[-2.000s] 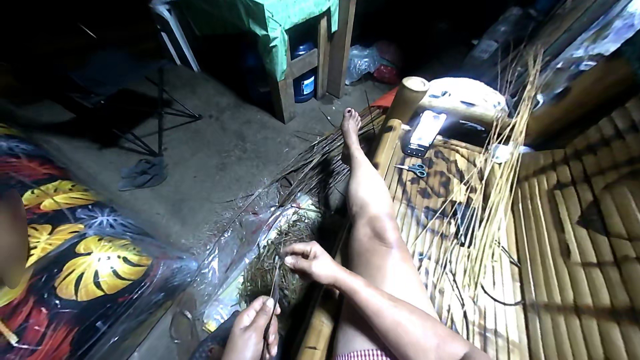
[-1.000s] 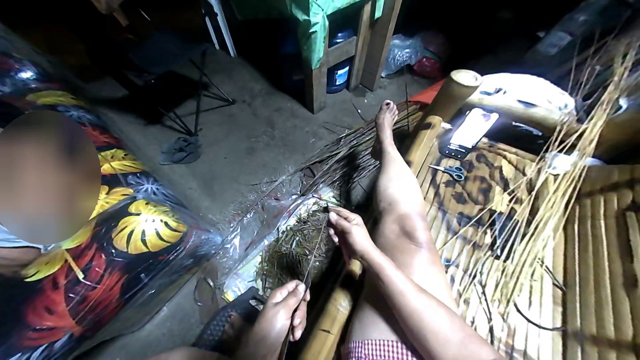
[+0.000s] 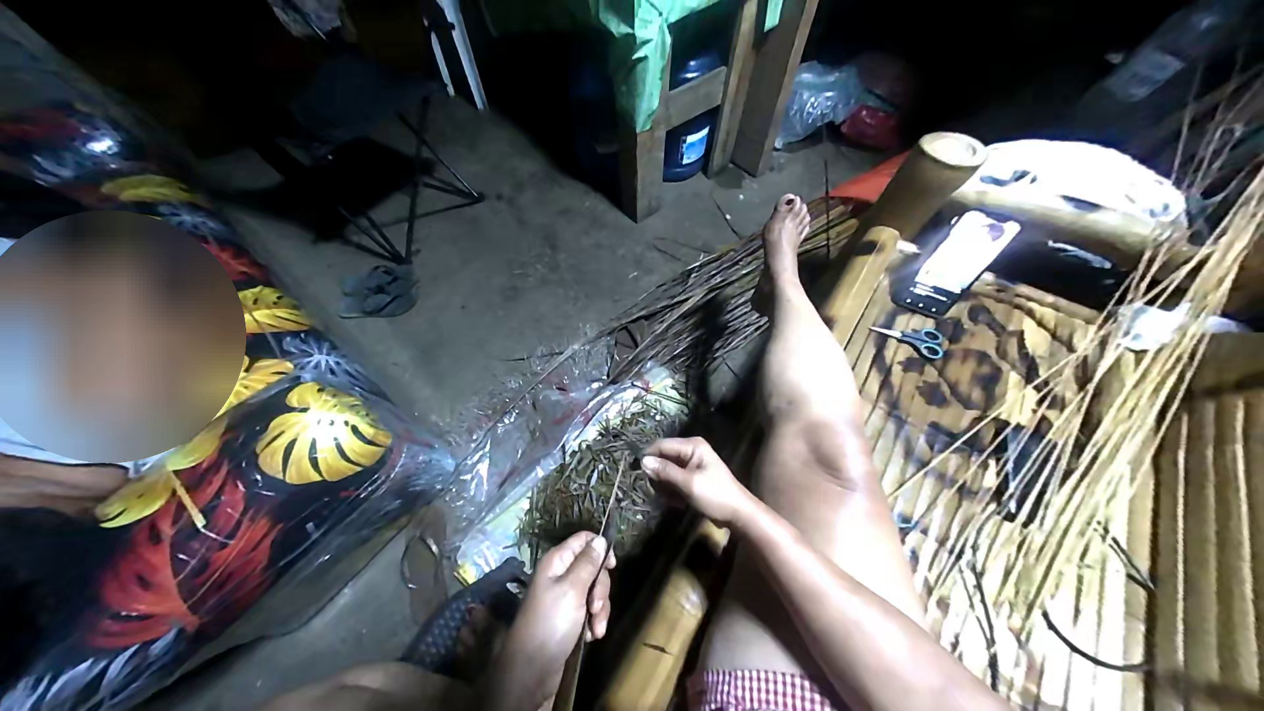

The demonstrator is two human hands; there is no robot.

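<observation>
My left hand (image 3: 573, 592) is closed around a thin brown plant stem (image 3: 614, 504), whose lower part runs down below the hand. My right hand (image 3: 696, 476) is at the upper end of the stem, thumb and forefinger pinched together; whether the stem lies between them is too small to tell. Beneath both hands, a heap of plant trimmings (image 3: 592, 484) lies on clear plastic sheeting (image 3: 513, 444). Long pale stripped stems (image 3: 1106, 434) are spread over the bamboo bench to my right. A bundle of dark stems (image 3: 701, 296) lies on the floor beside my outstretched leg.
Scissors (image 3: 913, 341) and a phone (image 3: 956, 262) rest on the bamboo bench (image 3: 1200, 533). A person (image 3: 59, 484) is at the left, by a plastic-covered floral cloth (image 3: 326, 434). A slipper (image 3: 380, 291) lies on the floor, and a green-covered wooden table (image 3: 642, 168) stands ahead.
The view has shifted left, bringing the person at the left further into frame. My right hand was close to my left two seconds ago; the hands are now further apart along the stem.
</observation>
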